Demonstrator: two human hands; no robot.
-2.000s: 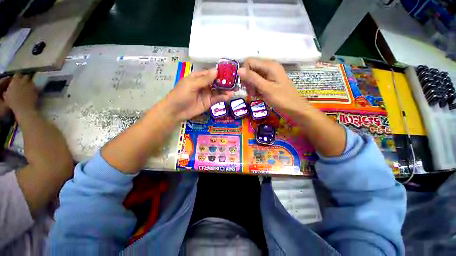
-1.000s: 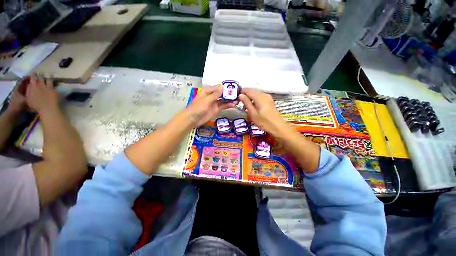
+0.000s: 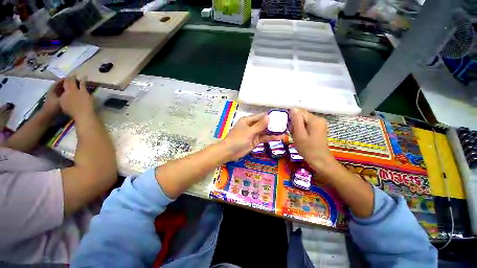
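Observation:
I hold a small square watch body [image 3: 277,121] with a white lit screen up over the printed mat. My left hand [image 3: 246,137] grips its left side and my right hand [image 3: 309,132] is at its right side. Below, partly hidden by my hands, three lit watch bodies [image 3: 276,148] lie in a row on the mat. A further watch body [image 3: 302,178] with a pink and white lit screen lies nearer me on the orange print.
A white slotted tray [image 3: 301,97] lies beyond my hands. A white cable [image 3: 449,193] crosses the yellow area at right, by dark watches [image 3: 468,140] at the edge. A person's arm [image 3: 86,152] rests at left. A grey post [image 3: 402,65] stands right of the tray.
The held watch's screen went from red to a figure on white, then plain white. The lone watch below went from dark to lit. The view has shifted, showing more at left.

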